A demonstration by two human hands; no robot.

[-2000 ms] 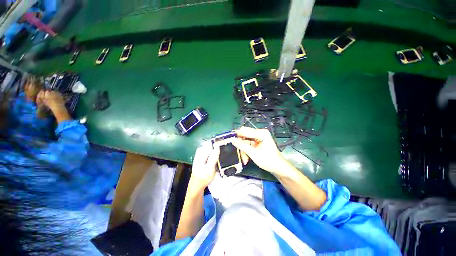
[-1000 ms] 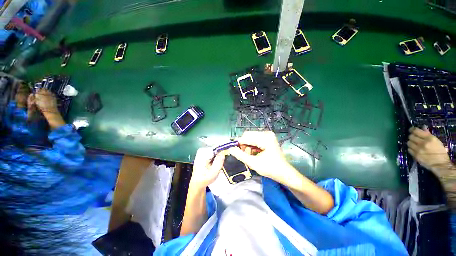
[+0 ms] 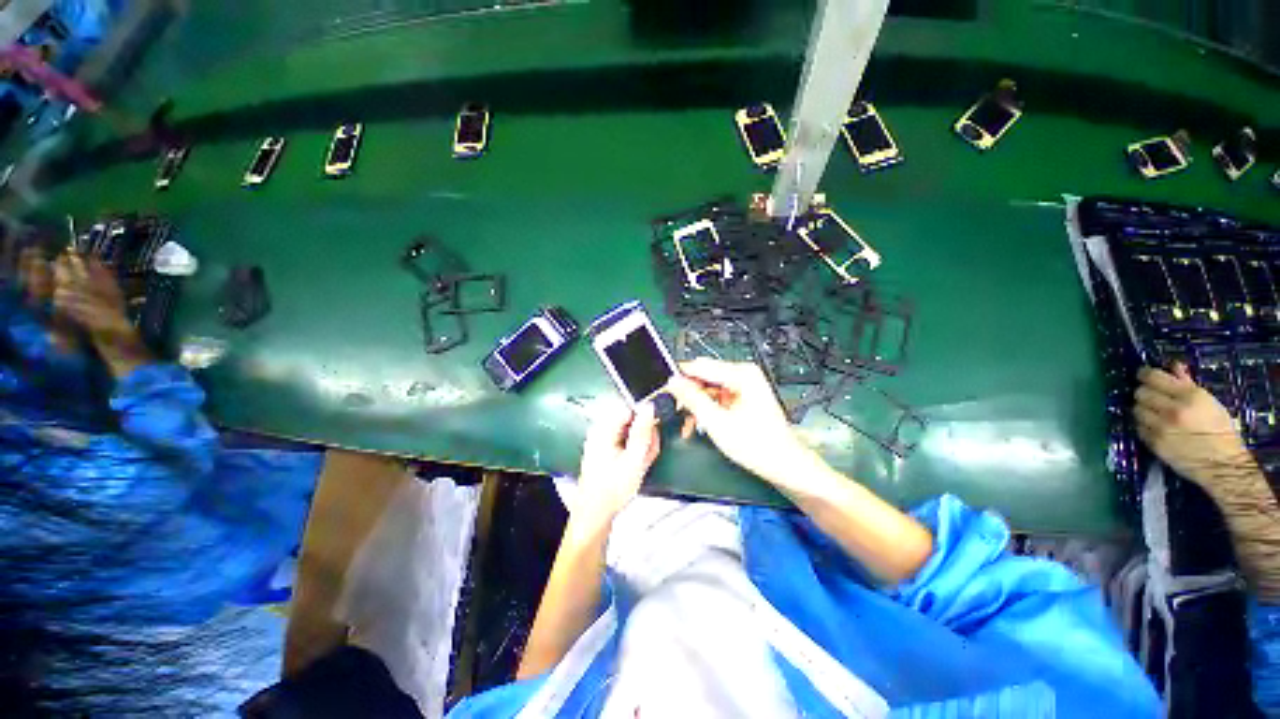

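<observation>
A phone unit (image 3: 636,360) with a dark screen and white border is tilted over the bench's near edge. My left hand (image 3: 615,452) grips its lower end from the left. My right hand (image 3: 733,410) touches its lower right side with the fingertips. The fingers hide the unit's bottom end. A second phone unit (image 3: 531,350) lies on the bench just left of it. A flat pile of thin black frames (image 3: 800,330) lies to the right, with a cream frame (image 3: 838,246) and a whitish frame (image 3: 699,252) at its back.
A metal post (image 3: 828,106) stands behind the pile. Spaced units (image 3: 762,136) lie on the dark green strip. Loose black frames (image 3: 463,302) lie left. Another person's hand (image 3: 1193,419) is at a filled tray (image 3: 1200,288) on the right. A person in blue is at left. A carton (image 3: 341,541) is below.
The unit in my hands has moved up and forward and now shows its white-bordered screen face. My left hand has moved slightly right. The tray and the other person's hand at right have shifted slightly.
</observation>
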